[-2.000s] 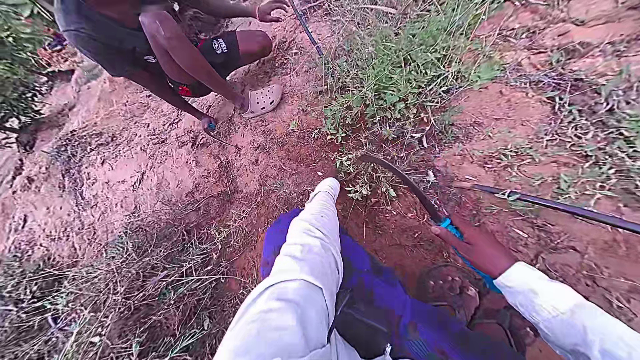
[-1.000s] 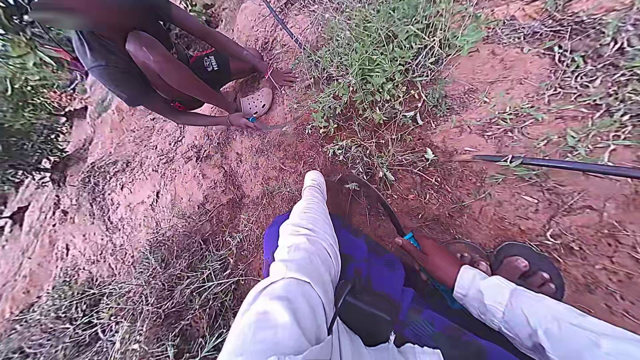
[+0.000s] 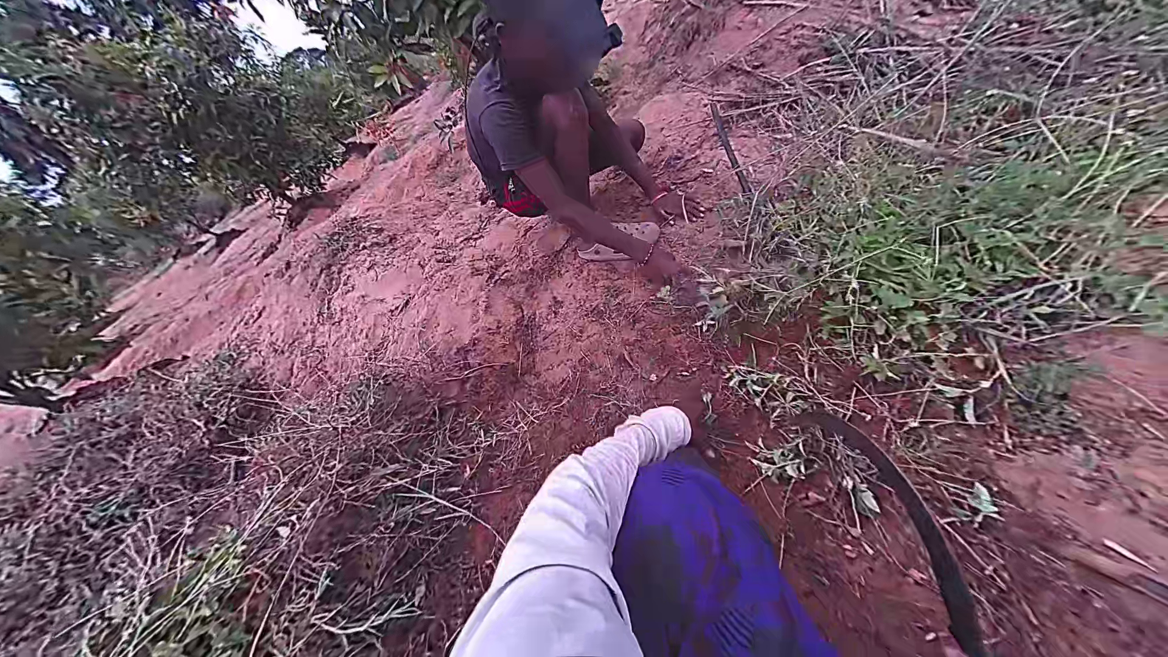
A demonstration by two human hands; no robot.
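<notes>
A curved sickle blade (image 3: 912,502) reaches in from the lower right, its tip beside uprooted or cut weeds (image 3: 789,452) on the red soil. The sickle's handle and nearly all of my right hand lie below the frame's edge, so the grip cannot be seen now. My left arm, in a white sleeve (image 3: 566,557), stretches forward over purple patterned cloth on my knee. Only a dark trace of my left hand (image 3: 698,424) shows past the cuff, near the weeds; its fingers are not clear.
A crouching person (image 3: 557,137) has both hands at the ground ahead, beside green weeds (image 3: 912,265). A dark rod (image 3: 730,151) lies behind those weeds. Dry cut grass (image 3: 301,511) covers the lower left, and a bush (image 3: 237,119) grows at the upper left.
The view has swung up and left. My right hand, seen on the sickle's blue-wrapped handle earlier, has dropped out at the lower edge. The other person's near hand has moved to the weeds.
</notes>
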